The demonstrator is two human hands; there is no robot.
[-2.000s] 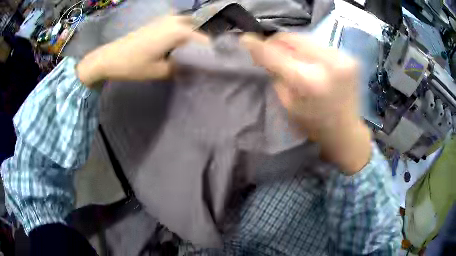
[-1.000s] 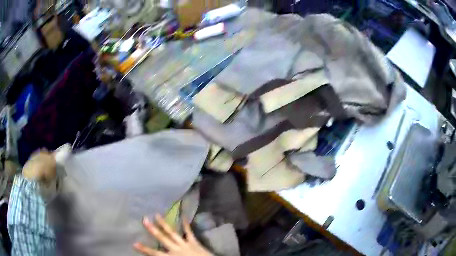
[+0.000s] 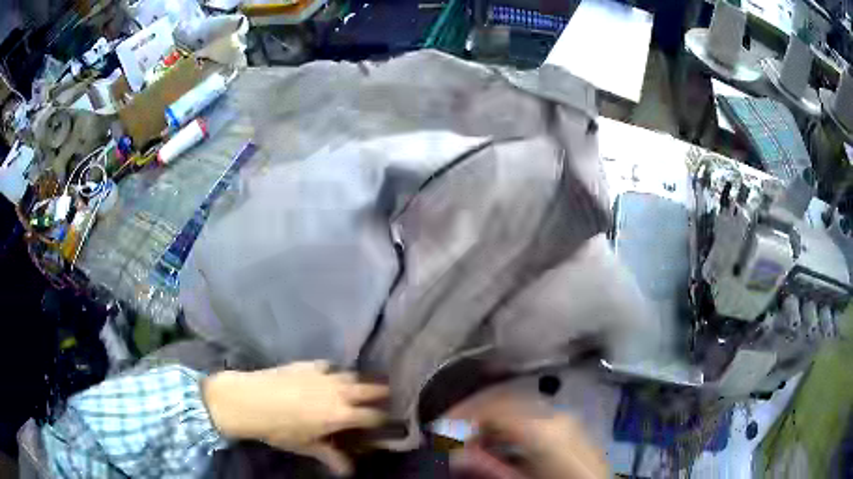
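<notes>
The grey-brown garment [image 3: 505, 215] lies heaped and spread in front of me, across the left surface and the machine table's left part. Its folds run down to the near edge, with a dark opening between them. My left hand [image 3: 299, 408] is at the garment's lower edge, fingers over the cloth and thumb below, gripping it. My right hand [image 3: 528, 438] is blurred beside the lower edge, cut off by the picture's bottom; its grip cannot be made out.
The overlock machine [image 3: 753, 267] stands at right, with pale thread cones [image 3: 725, 37] behind it. An olive-green panel [image 3: 814, 412] hangs at lower right. White and blue tubes and tangled cords lie on the cluttered left surface [image 3: 131, 220]. A white board [image 3: 603, 47] is at the back.
The view has swung back towards the machine. The garment now covers the beige pieces seen on the table before. My left hand has come in from the far left, and both hands are at the garment's near edge.
</notes>
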